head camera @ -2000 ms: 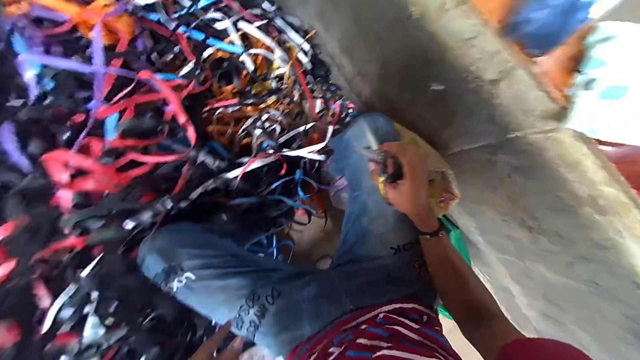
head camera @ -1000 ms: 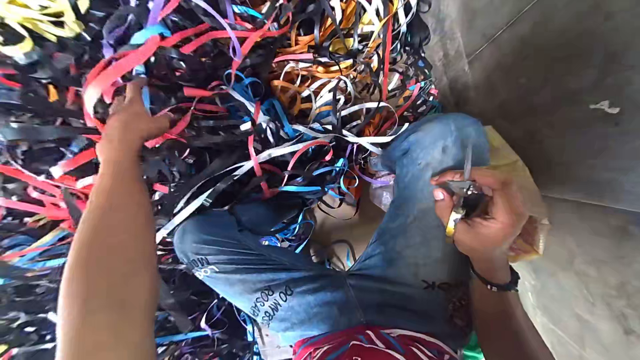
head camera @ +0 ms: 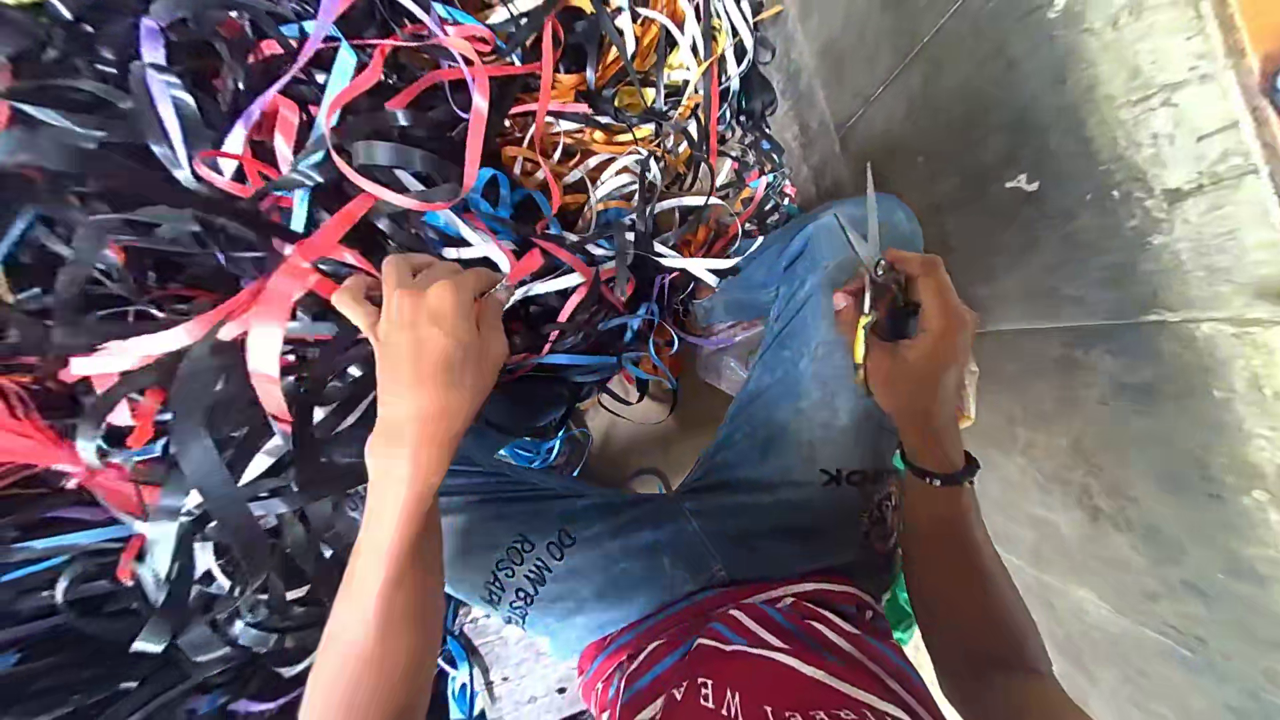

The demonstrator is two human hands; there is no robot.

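My left hand [head camera: 430,320] grips red strips [head camera: 300,270] at the near side of a large tangled heap of narrow strips, black, red, white, blue, purple and orange. Its fingertips are partly hidden among them. In my right hand [head camera: 920,330], above my knee in blue jeans, is a pair of scissors [head camera: 872,225] with the blades parted and pointing away from me. A yellow-handled tool [head camera: 861,345] is also in that hand, lying against the scissors; its kind is unclear.
The heap of black strips [head camera: 200,400] spreads over the whole left side. A grey concrete ledge [head camera: 1080,420] runs along the right. Between my legs lie a clear plastic bag [head camera: 725,360] and loose blue strips [head camera: 545,450]. Green material [head camera: 898,610] shows beside my right hip.
My left hand, at the far left of the heap a second ago, is now nearer my lap and on red strips. My right hand still holds the scissors, now with blades clearly parted.
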